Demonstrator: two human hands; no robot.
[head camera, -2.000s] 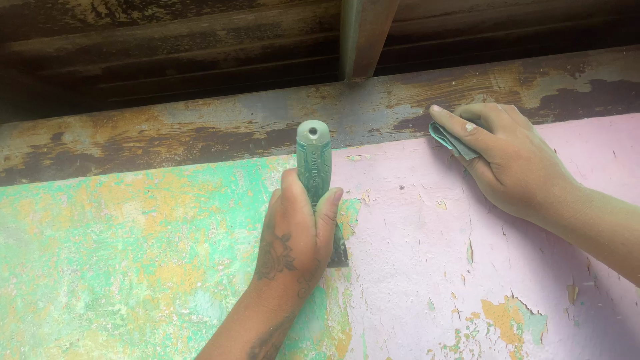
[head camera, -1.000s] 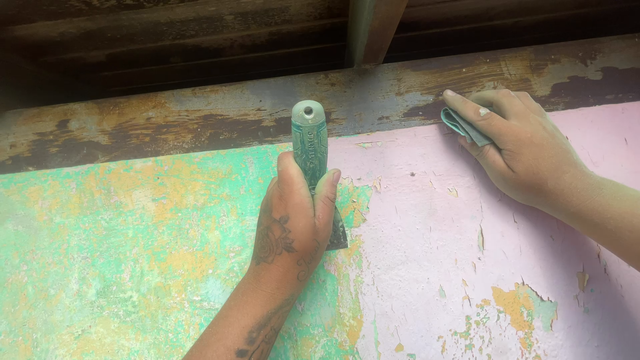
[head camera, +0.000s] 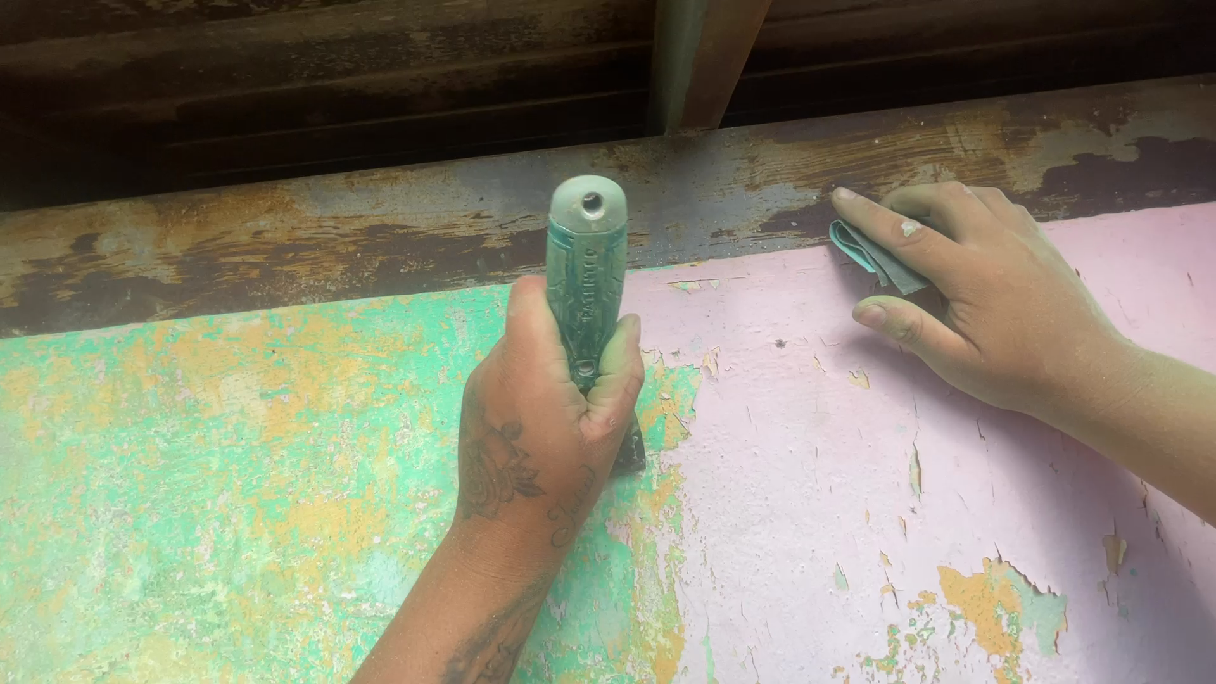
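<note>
My left hand (head camera: 551, 408) is closed around the green handle of a paint scraper (head camera: 587, 275), whose butt end with a hole points up. Part of the dark blade shows below the fingers, at the border between green and pink paint. My right hand (head camera: 988, 285) rests near the top of the pink painted surface (head camera: 779, 494), its fingers on a folded piece of grey-green sandpaper (head camera: 879, 258) beside the wooden board. The thumb is spread away from the folded piece. Left of the scraper, the surface (head camera: 218, 494) is mottled green and orange.
A weathered wooden board (head camera: 380, 233) with worn brown finish runs along the top of the painted surface. A wooden post (head camera: 708, 66) rises behind it, before dark horizontal boards (head camera: 332, 85). Flaking paint (head camera: 988, 603) shows at the lower right.
My right thumb has spread away from the folded sandpaper, which it was nearer to before. My left hand keeps its hold on the scraper.
</note>
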